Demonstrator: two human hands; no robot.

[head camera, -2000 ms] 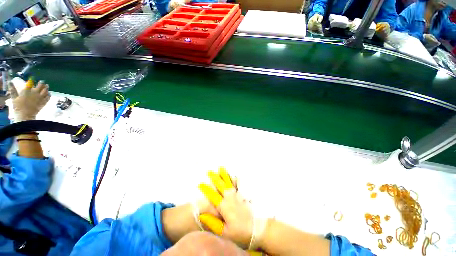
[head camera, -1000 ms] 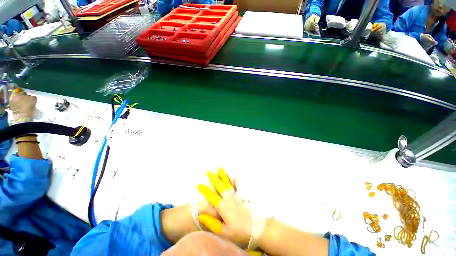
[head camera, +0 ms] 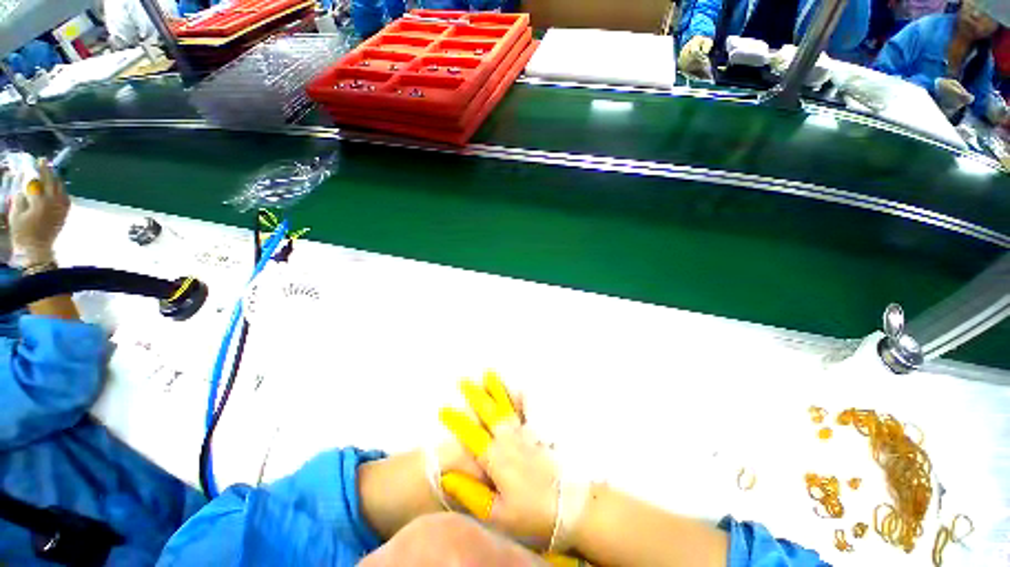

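Note:
My right hand point(head camera: 509, 460) is at the bottom middle, in a thin whitish glove with yellow finger cots. Its fingers are slightly apart, and it lies over my left hand with no object visible in it. My left hand point(head camera: 445, 454) is mostly hidden under the right one; its glove cuff and a small part show. A bit of yellow shows at the bottom edge below the hands. A loose pile of amber rubber bands point(head camera: 903, 471) lies on the white bench point(head camera: 620, 377) to the right, and a single band point(head camera: 746, 478) lies nearer my hands.
Blue and black cables point(head camera: 227, 343) and a black gooseneck arm point(head camera: 100, 282) are at left, beside another person's gloved hand point(head camera: 39, 216). A metal clamp point(head camera: 899, 349) stands at right. Beyond lie the green belt point(head camera: 665, 244), crinkly clear film point(head camera: 286, 181) and stacked red trays point(head camera: 426, 72).
My hands keep the same pose. The neighbour's hand at left has moved and now shows beside something whitish. A worker's hand at the far side has dropped out of sight.

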